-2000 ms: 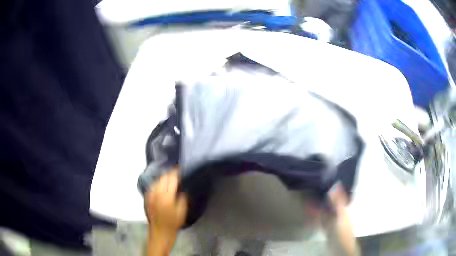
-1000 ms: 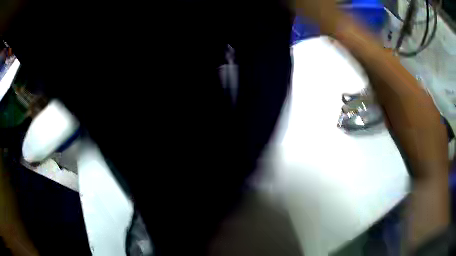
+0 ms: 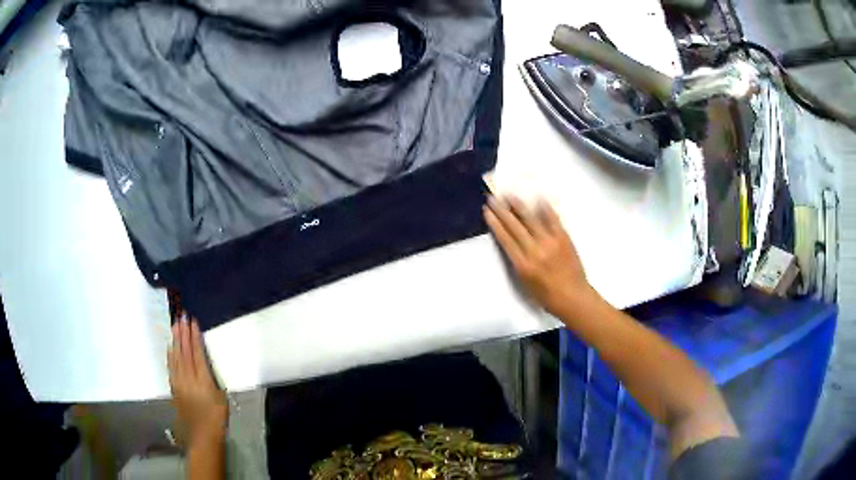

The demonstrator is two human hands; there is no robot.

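The dark denim dress (image 3: 272, 122) lies on the white table with its grey wrong side up. A dark navy band, likely the collar (image 3: 347, 239), runs along its near edge, with a small white mark at its upper edge. White table shows through an armhole. My left hand (image 3: 197, 380) touches the band's left corner with its fingertips; whether it pinches the cloth is hidden. My right hand (image 3: 537, 248) has its fingers spread a little on the band's right end. The steam iron (image 3: 596, 103) rests at the right with its beige handle, touched by neither hand.
The white ironing table (image 3: 84, 347) has a rounded near-left corner. Hoses and a cluttered ledge (image 3: 741, 159) are at the right. A blue plastic crate (image 3: 699, 384) stands below right, partly behind my right arm. Gold-coloured metal pieces (image 3: 413, 459) lie on dark material at the bottom.
The dark garment that filled the view a second ago now lies spread on the table, grey side up. Both hands are at its near edge. The view has shifted.
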